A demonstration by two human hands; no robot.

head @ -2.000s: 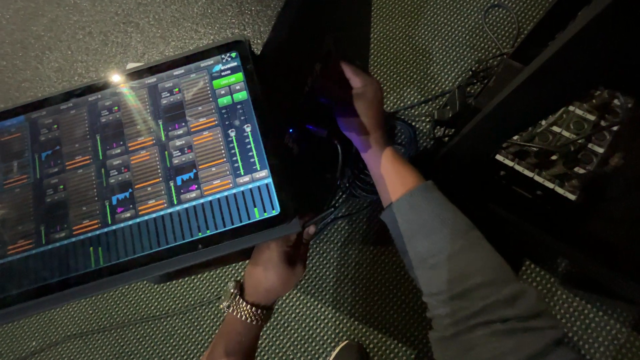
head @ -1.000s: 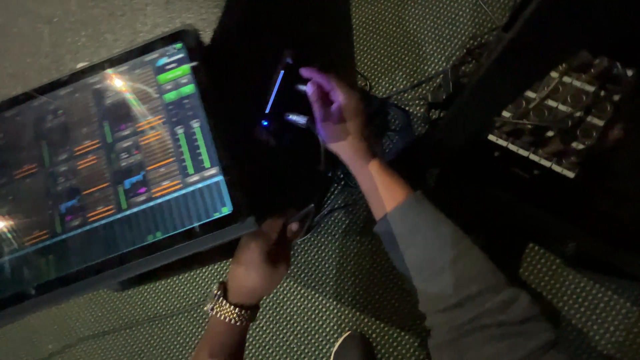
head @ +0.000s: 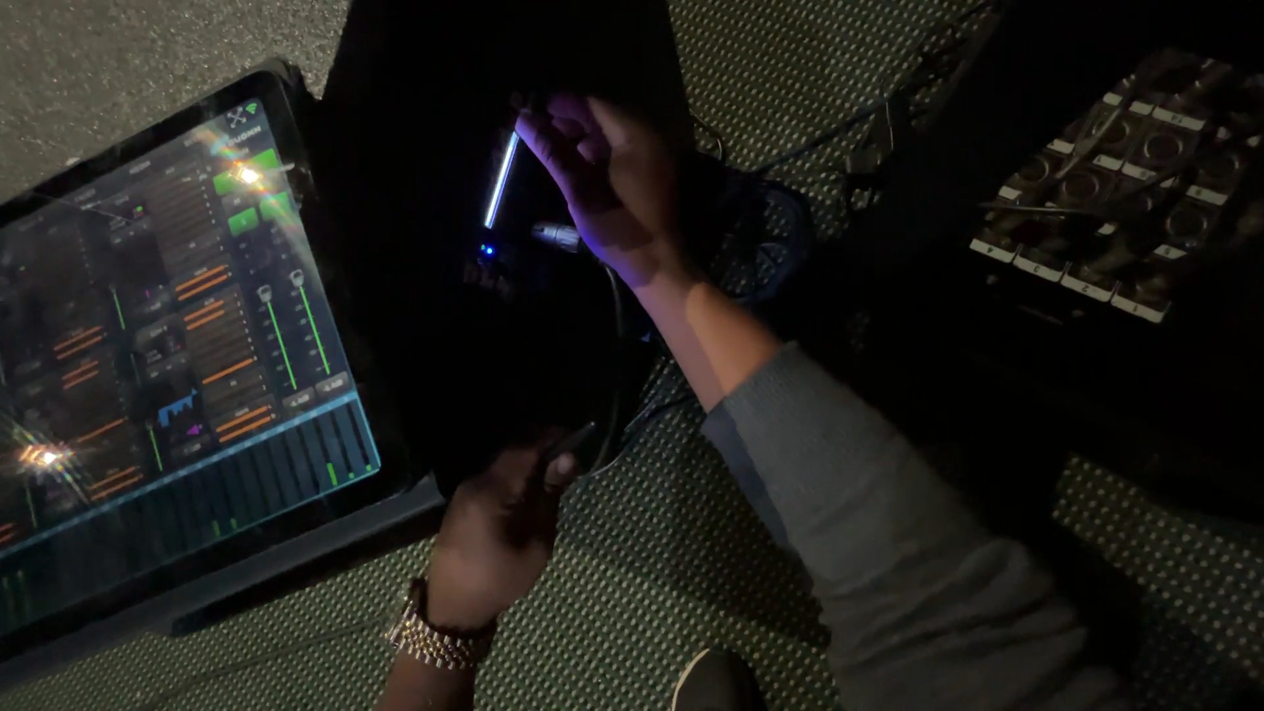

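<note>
My left hand (head: 499,538), with a metal-link watch (head: 439,632) at its wrist, pinches a thin dark object (head: 575,441) beside the lower right corner of a large touchscreen (head: 178,346). My right hand (head: 612,178) is raised over a dark unit, its fingers bent at the upper end of a lit white-blue strip (head: 502,180). Whether those fingers grip anything is hidden in shadow. Just below that hand a silver cable connector (head: 558,235) points left. A small blue light (head: 488,250) glows under the strip. The screen shows mixer faders and meters.
Dark cables (head: 775,237) lie coiled on the patterned carpet (head: 632,583) right of the unit. Farther right stands a black case with a panel of labelled round sockets (head: 1096,197). A shoe tip (head: 711,681) shows at the bottom edge.
The lit strip and silver connector, not visible two seconds ago, now show beside my right hand. That hand has moved up and left relative to the cables. The view has shifted somewhat.
</note>
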